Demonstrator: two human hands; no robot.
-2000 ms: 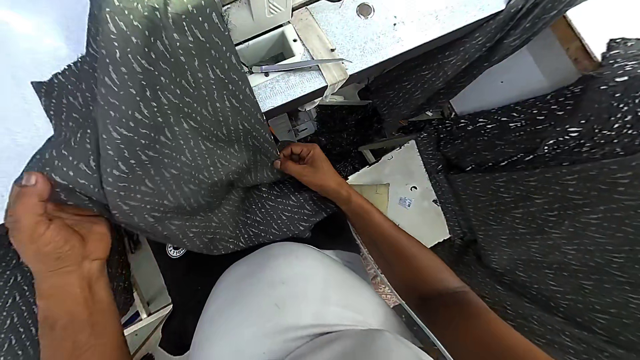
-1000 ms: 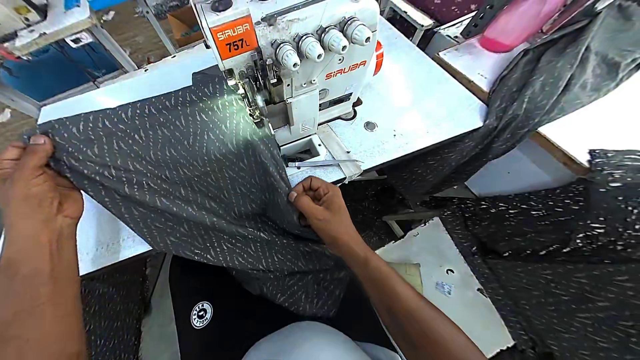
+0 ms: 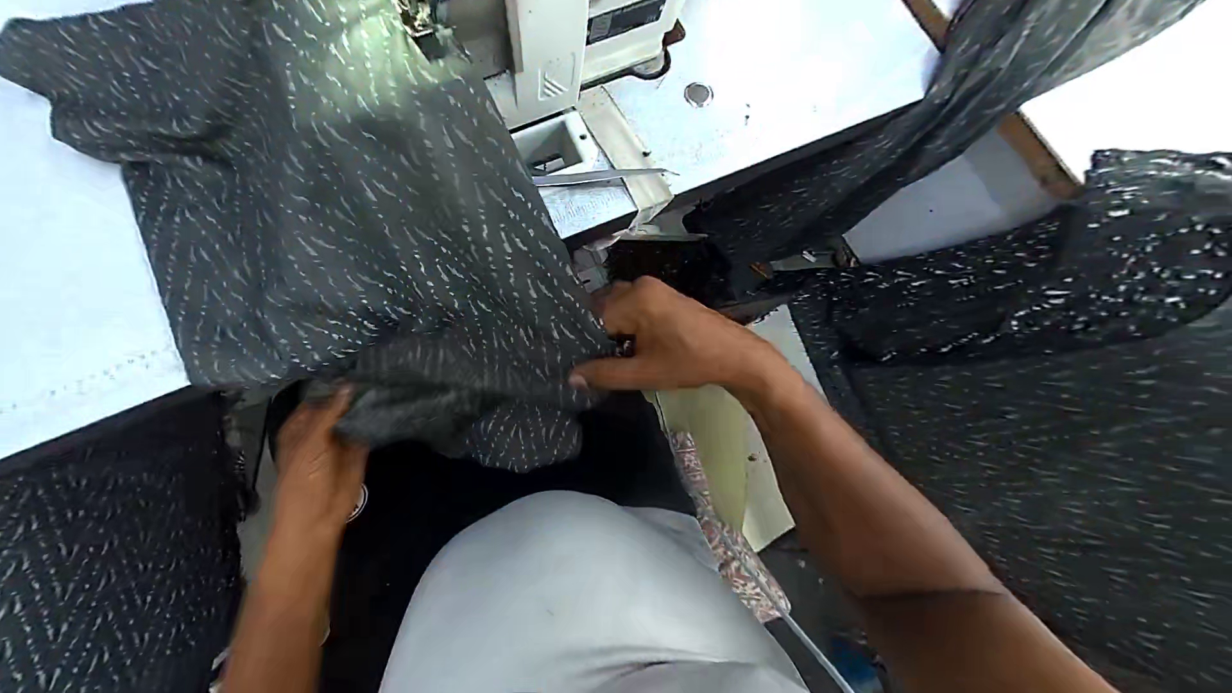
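Observation:
Dark grey fabric with light dashes [image 3: 414,221] lies over the front of the white table and hangs off its edge towards my lap. Its upper part is under the lit needle area of a white Siruba overlock sewing machine [image 3: 549,58]. My right hand [image 3: 664,337] pinches the fabric's right edge just below the table corner. My left hand [image 3: 318,452] is at the lower left of the hanging part, its fingers against a blurred fold; whether they grip it is unclear. Metal tweezers [image 3: 602,177] rest by the machine's open tray.
More patterned dark fabric [image 3: 1039,433] hangs at the right, and another piece [image 3: 106,568] hangs at the lower left. A grey cloth [image 3: 1001,67] drapes between the white tables at the upper right. A pale board [image 3: 770,433] stands below my right forearm.
My left hand has moved from the fabric's far left, over the table, to its lower edge near my lap. The fabric, spread flat a second ago, is now bunched at the left and folded below.

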